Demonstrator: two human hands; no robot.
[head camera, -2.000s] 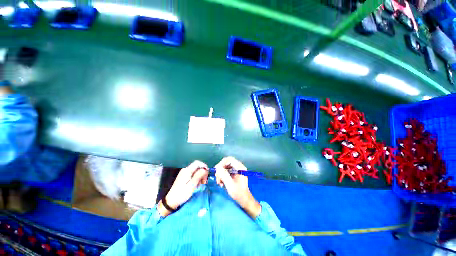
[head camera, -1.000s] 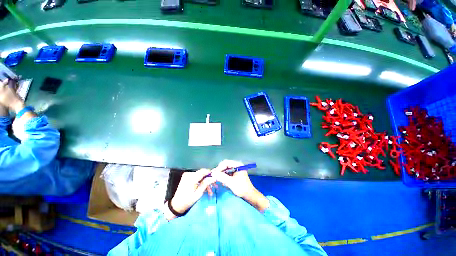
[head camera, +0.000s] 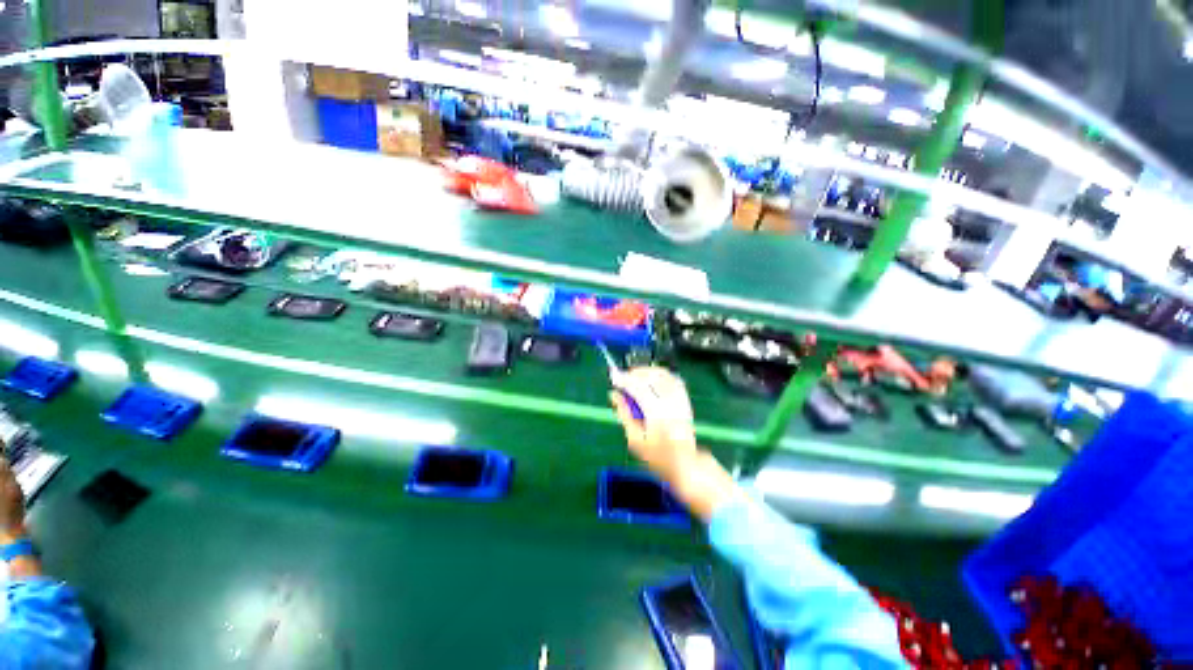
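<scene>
My right hand (head camera: 658, 416) reaches out over the green line of the bench, fingers closed around a pen (head camera: 620, 377) whose tip points up and away. My left hand is out of the picture. Below my right arm lie a handheld device (head camera: 641, 497), partly covered by my wrist, and a tilted device (head camera: 683, 620) cut by the lower edge. More blue devices, such as this one (head camera: 459, 473), lie in a row to the left. Only the tab of the white card (head camera: 544, 657) shows at the bottom edge.
A blue crate (head camera: 1066, 530) with red clamps (head camera: 1079, 628) stands at right. Green posts (head camera: 903, 216) carry a shelf (head camera: 353, 210) above the bench. Beyond the green line lie dark parts (head camera: 406, 325) and a small blue tray (head camera: 595, 318). Another person's arm (head camera: 39, 615) is at lower left.
The view has tilted up to the shelf and background. My right hand has moved from near my body, beside my left hand, forward across the bench with the pen. My left hand has left the picture.
</scene>
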